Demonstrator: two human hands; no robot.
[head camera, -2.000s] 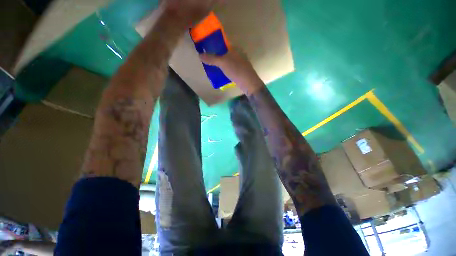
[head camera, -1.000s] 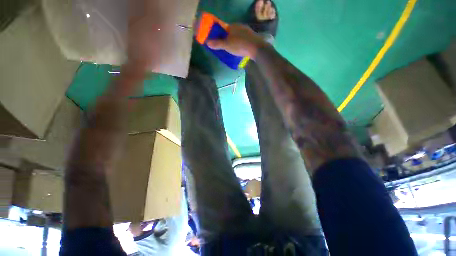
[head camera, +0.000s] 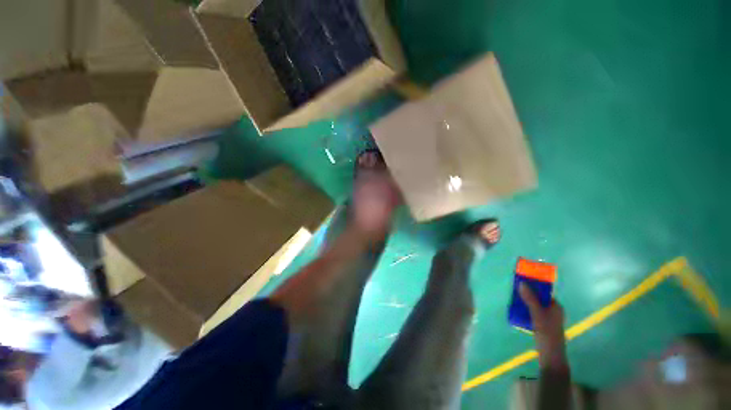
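My right hand (head camera: 547, 316) holds the blue and orange tape gun (head camera: 531, 295) out to the right over the green floor. My left hand (head camera: 374, 200) is blurred and hangs above my left foot, just left of a closed brown carton (head camera: 457, 144); its fingers are not clear and I see nothing in it. The closed carton stands on the floor in front of my feet. Beyond it to the left, an open carton (head camera: 232, 60) shows dark packed products (head camera: 312, 48) in rows.
More brown cartons stand at the left (head camera: 216, 248) and upper left (head camera: 80, 152). Another person in light clothing (head camera: 96, 368) is at the lower left. A yellow floor line (head camera: 617, 304) runs at the right. A blurred carton with a white label (head camera: 673, 368) is at the lower right.
My right hand has moved out to the right with the tape gun. My left arm has swung inward and lower. The view has turned, and the open carton with dark products now shows.
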